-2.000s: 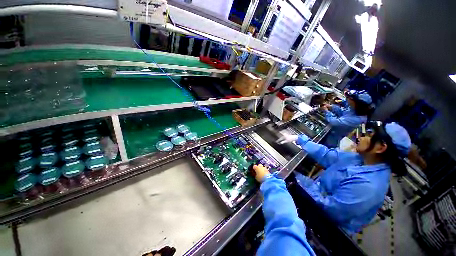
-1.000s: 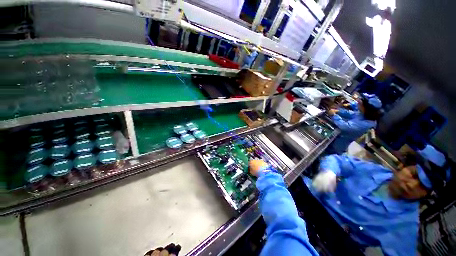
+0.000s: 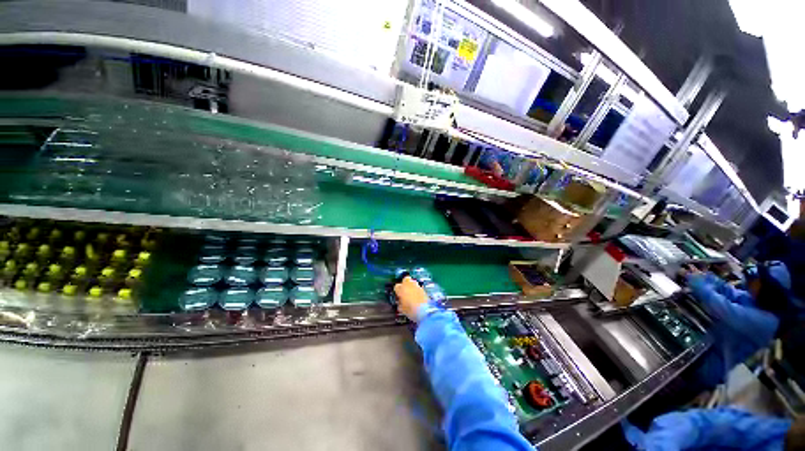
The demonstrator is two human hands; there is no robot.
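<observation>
My right hand (image 3: 412,299), in a blue sleeve, reaches to the front of the lower shelf. It is at a small group of blue-topped electrolytic capacitors (image 3: 432,291) and partly covers them. Something dark shows at its fingertips; whether the fingers grip anything is unclear. My left hand is not in view. The green printed circuit board (image 3: 500,351) lies in its frame on the conveyor, right of my forearm, which hides part of it. An orange-red toroidal inductor (image 3: 537,395) stands near its front end.
More capacitors (image 3: 234,275) and yellow-topped components (image 3: 71,264) stand in rows at left. Clear blister trays (image 3: 238,181) lie on the upper shelf. A blue cord (image 3: 372,251) hangs near my hand. A cardboard parts box (image 3: 531,277) sits at right. Blue-sleeved people work at far right.
My right hand has left the board and moved to the capacitors on the shelf. The view has swung, bringing in the yellow-topped rows. The dark parts at the bottom edge are out of view.
</observation>
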